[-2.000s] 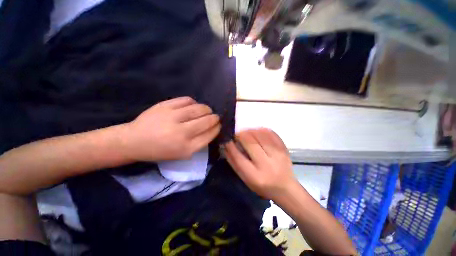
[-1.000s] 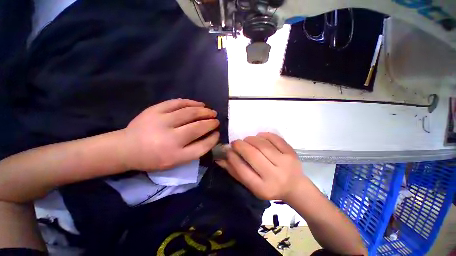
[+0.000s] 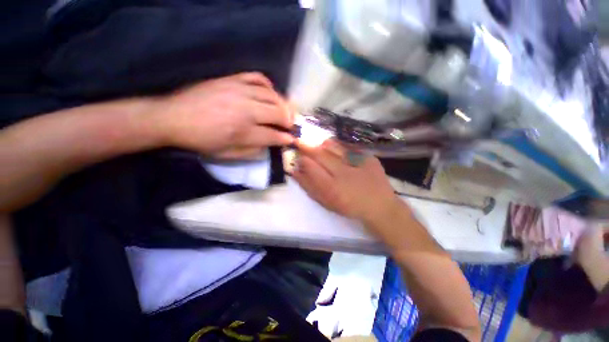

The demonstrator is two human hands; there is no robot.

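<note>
Black fabric [image 3: 160,50] covers the left of the view and hangs toward the lap. My left hand [image 3: 230,117] lies on it, fingertips pinching its edge beside the lit end of the sewing machine head [image 3: 374,73]. My right hand [image 3: 344,177] is at the same edge, its fingertips close to my left ones, just below the needle area. The needle and presser foot are blurred and partly hidden. A white fabric piece [image 3: 240,171] shows below my left hand. Another white piece with a dark line [image 3: 193,270] lies nearer the lap.
The white table edge [image 3: 280,234] curves below my hands. A blue basket [image 3: 491,290] is under the table at right. A dark pad [image 3: 411,168] is partly hidden behind the machine head. Pinkish pieces [image 3: 544,227] and part of another person [image 3: 567,294] are at far right.
Both hands have moved up to the lit machine end with the fabric edge. The view has shifted and tilted, showing more of the machine head and the table's curved edge.
</note>
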